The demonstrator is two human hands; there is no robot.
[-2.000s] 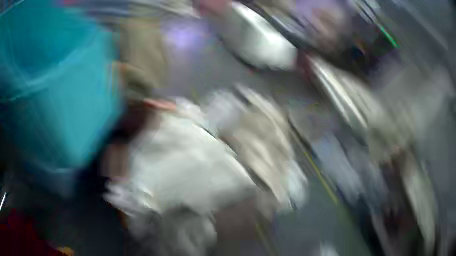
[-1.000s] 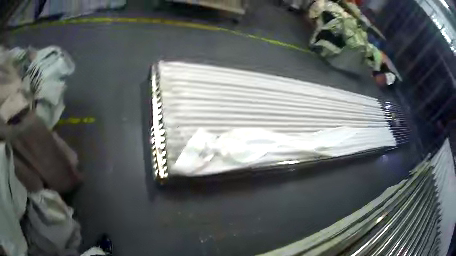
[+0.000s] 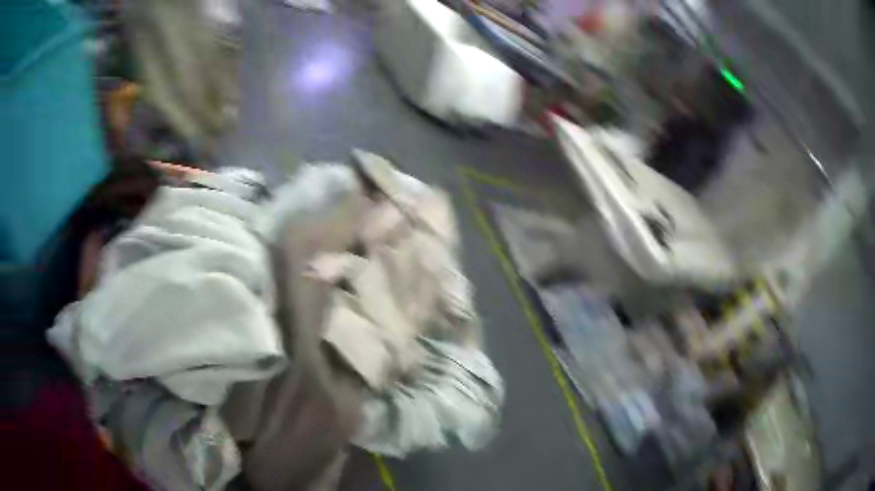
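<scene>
No hand of mine can be made out in the picture, which is blurred. Nearest in front lies a large heap of cloth. Its pale grey-green cloth [image 3: 192,297] bulges at the left, and beige and brownish cloth [image 3: 398,278] lies crumpled beside it. More pale cloth [image 3: 432,398] hangs in folds at the heap's lower right. What lies under the heap is hidden.
A turquoise tub [image 3: 48,144] stands at the upper left. A yellow floor line [image 3: 537,326] runs right of the heap. Beyond it are blurred cloth piles [image 3: 614,364] and a white table [image 3: 624,201]. A dark red shape [image 3: 58,441] is at the lower left.
The view has swung from the white pleated rack on the floor to the cloth heap and tub. The rack has left the picture.
</scene>
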